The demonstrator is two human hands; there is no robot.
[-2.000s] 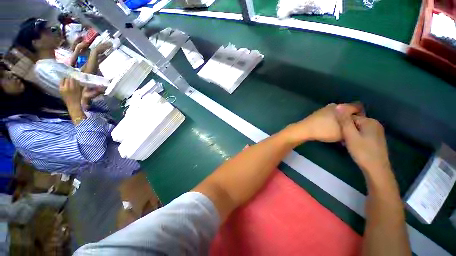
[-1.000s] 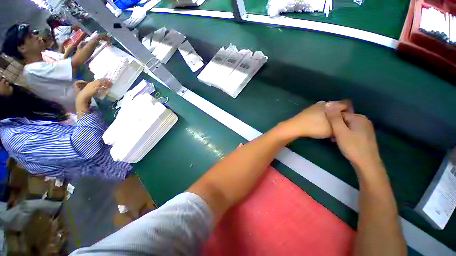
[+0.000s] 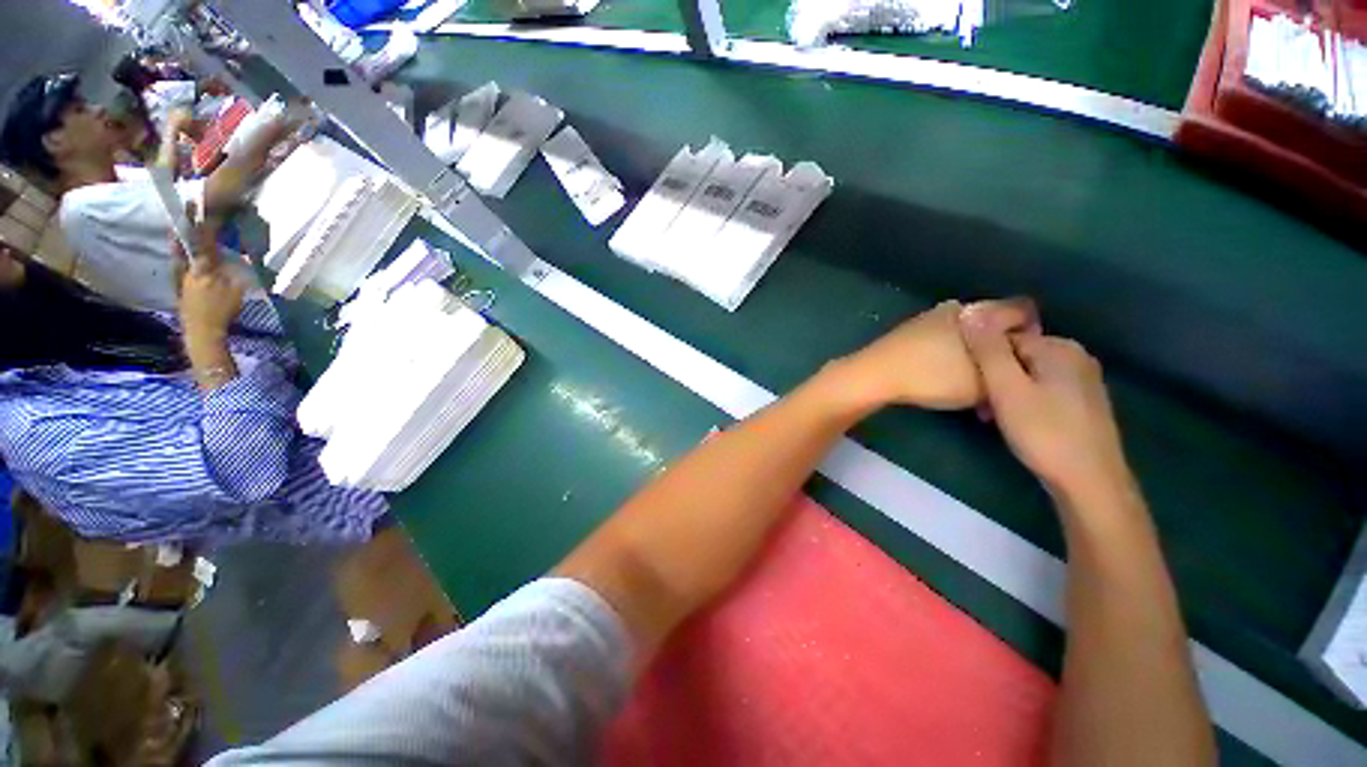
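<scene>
My left hand [image 3: 933, 357] and my right hand [image 3: 1045, 393] are bare and clasped together above the dark green conveyor belt [image 3: 885, 285]. Their fingers are folded over each other, and no carton shows in them; what lies between the palms is hidden. A few white open cartons [image 3: 717, 225] lie side by side on the belt, left of my hands, with ragged flaps at their far ends. A white carton [image 3: 1346, 637] is cut off by the right edge.
The pink-red foam mat [image 3: 840, 644] lies in front of me beside the white guide rail [image 3: 945, 528]. A flat carton stack [image 3: 412, 393] stands at left near two people [image 3: 165, 435]. A metal post [image 3: 360, 120] rises there. A red tray [image 3: 1259, 113] holds white sticks.
The open cartons have moved right along the belt toward my hands. The carton at the right has slid mostly out of view. My hands stay clasped; the view has shifted slightly.
</scene>
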